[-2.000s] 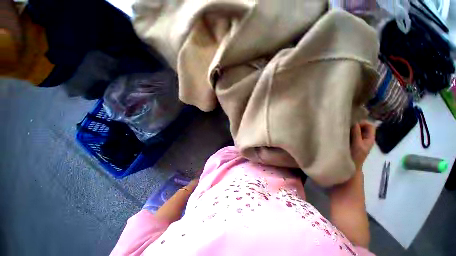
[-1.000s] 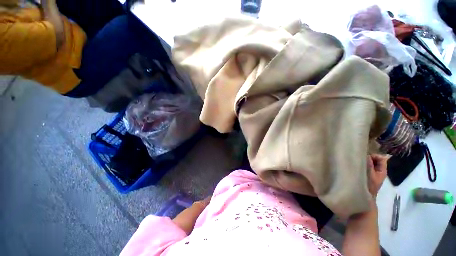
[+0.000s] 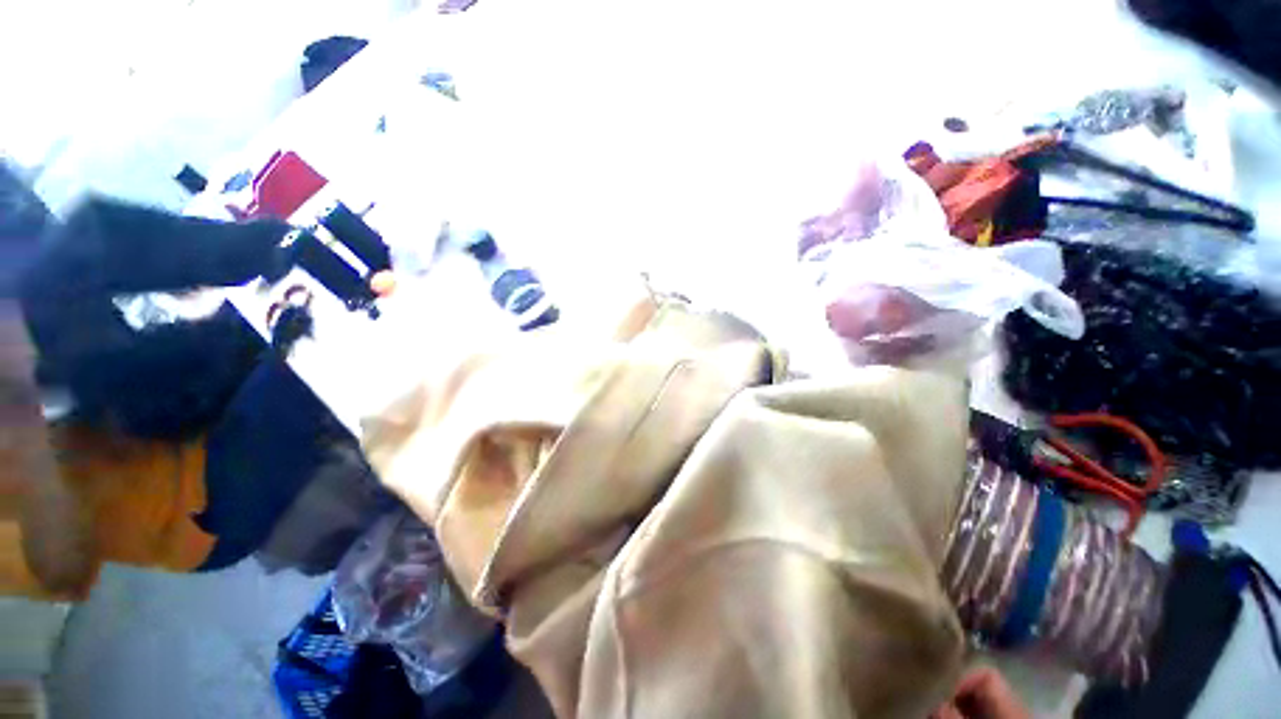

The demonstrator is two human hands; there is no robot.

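The olive-beige garment (image 3: 759,590) lies heaped in thick folds from the table down to the lower edge of the view. My right hand (image 3: 986,694) shows only as a few fingers, cut off by the bottom edge, at the garment's lower right side. Whether it grips the cloth is hidden. My left hand is out of the picture. No needle or thread is visible.
Right of the cloth are a striped bundle (image 3: 1065,569) with a blue band, orange-handled scissors (image 3: 1124,457), a black glittery heap (image 3: 1152,351) and a plastic bag (image 3: 934,288). A person in orange (image 3: 134,513) and a blue basket (image 3: 312,660) are at left.
The view has tilted up and towards the far table. The garment and bundle appear lower and larger. The pink clothing, thread cone and snips have left the view, and my right hand is mostly cut off.
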